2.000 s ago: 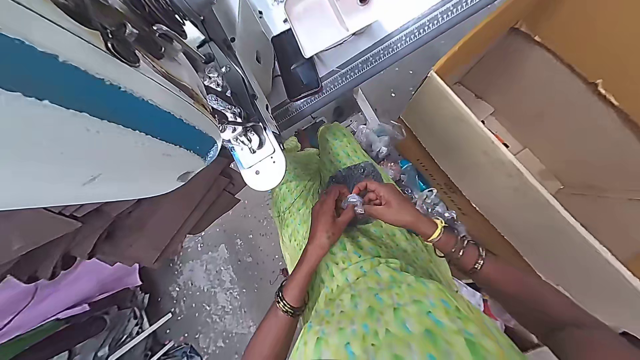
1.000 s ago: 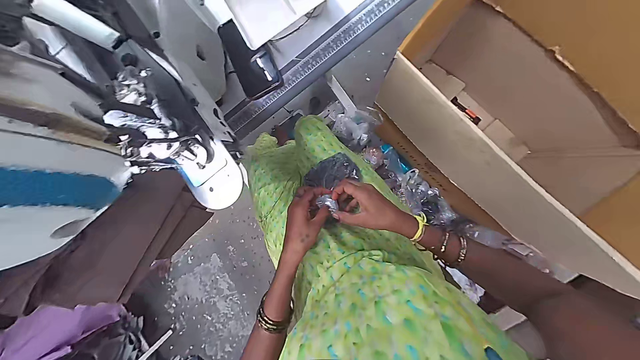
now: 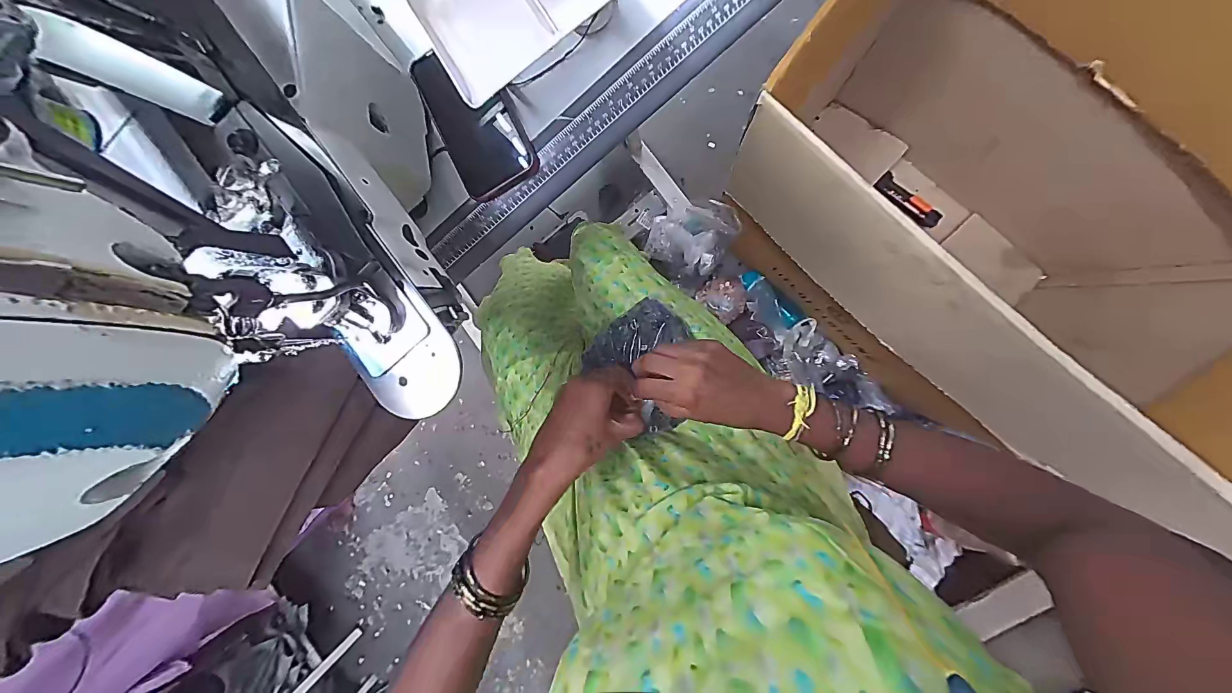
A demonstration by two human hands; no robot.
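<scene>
My left hand (image 3: 592, 414) and my right hand (image 3: 703, 385) meet over my lap, fingertips pinched close together on a dark plastic bag (image 3: 635, 335). The bag lies on the light green patterned garment (image 3: 712, 549) over my legs. Part of the bag shows beyond my fingers and a bit more beneath them. Whatever small piece lies between my fingertips is hidden by the fingers themselves.
A sewing machine (image 3: 414, 371) stands at the left, with brown fabric (image 3: 241, 462) and purple fabric (image 3: 135, 635) below. A phone (image 3: 476, 135) lies by the ruler-marked table edge (image 3: 616, 101). At right is a large cardboard box (image 3: 924, 289), with plastic bags (image 3: 693, 236) beside it.
The small clear, shiny bit that showed between my fingertips earlier is now hidden. Both hands stay close together over the dark bag. The view has shifted.
</scene>
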